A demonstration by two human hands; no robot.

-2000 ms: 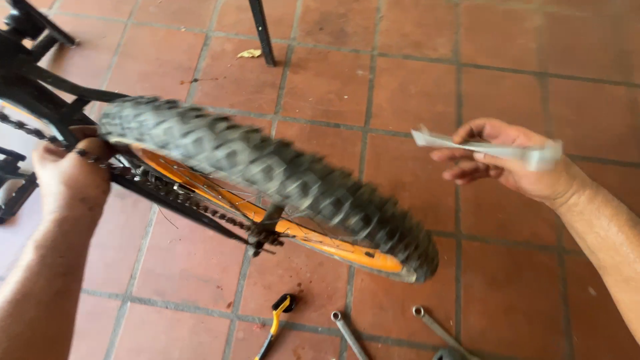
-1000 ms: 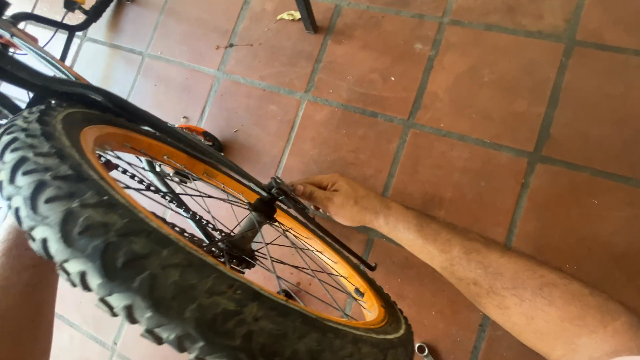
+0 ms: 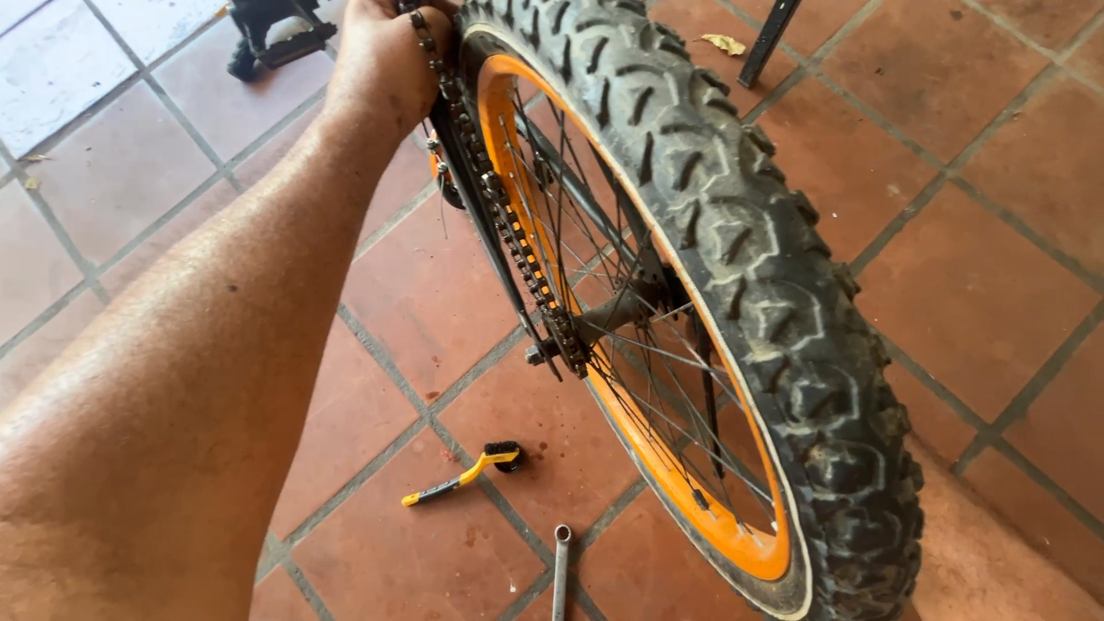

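Note:
A bicycle wheel with an orange rim (image 3: 634, 405) and a knobby black tyre (image 3: 733, 233) fills the middle, mounted in the black rear frame. My left hand (image 3: 392, 65) is closed around the frame tube beside the chain, at the top; its fingertips are partly hidden. The bicycle chain (image 3: 509, 224) runs from that hand down to the rear sprocket (image 3: 573, 349), next to the axle nut (image 3: 536, 354). Of my right arm only the forearm shows, at the lower right behind the tyre; the hand itself is hidden.
A yellow and black brush (image 3: 461, 479) lies on the tiled floor (image 3: 957, 112) below the axle. Nearby is a metal wrench (image 3: 561, 569). A black pedal (image 3: 289, 43) is at the upper left. A dark metal leg (image 3: 768, 43) and a dry leaf (image 3: 723, 44) are at the top.
My right hand held a pale strip two seconds ago, then touched the axle area on the wheel's far side; now it is hidden behind the tyre. The view has shifted strongly.

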